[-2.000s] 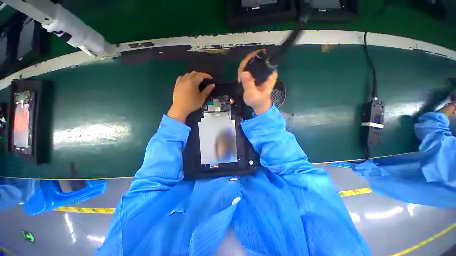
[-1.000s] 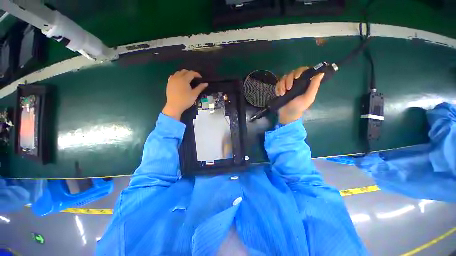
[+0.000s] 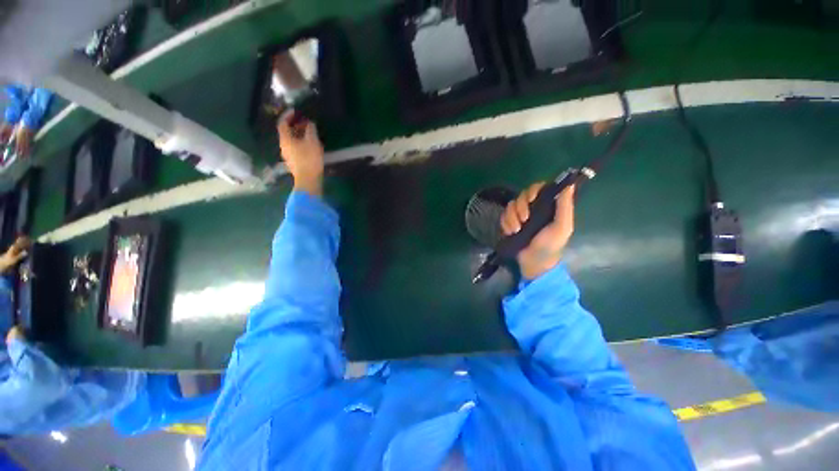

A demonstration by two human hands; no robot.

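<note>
My left hand (image 3: pixel 302 155) reaches over the white rail onto the green belt. Its fingers are on the near edge of a black tray (image 3: pixel 333 78) that holds an opened tablet (image 3: pixel 296 69); the exact grip is partly hidden. My right hand (image 3: pixel 546 230) is closed around the black electric screwdriver (image 3: pixel 529 225), whose tip points down and left, just above the bench. The round meshed dish (image 3: pixel 482 213) lies beside the right hand, partly covered by it.
More trays with tablets stand on the belt (image 3: pixel 442 55) and at the bench's left (image 3: pixel 124 276). A white pipe arm (image 3: pixel 170 133) is near my left forearm. A black box with a white band (image 3: pixel 723 248) lies right. Another person's hand (image 3: pixel 13 255) shows far left.
The tray with the tablet is gone from the bench before me; my left hand has moved forward to a tray on the belt. My right hand stays near the dish with the screwdriver. The view has shifted.
</note>
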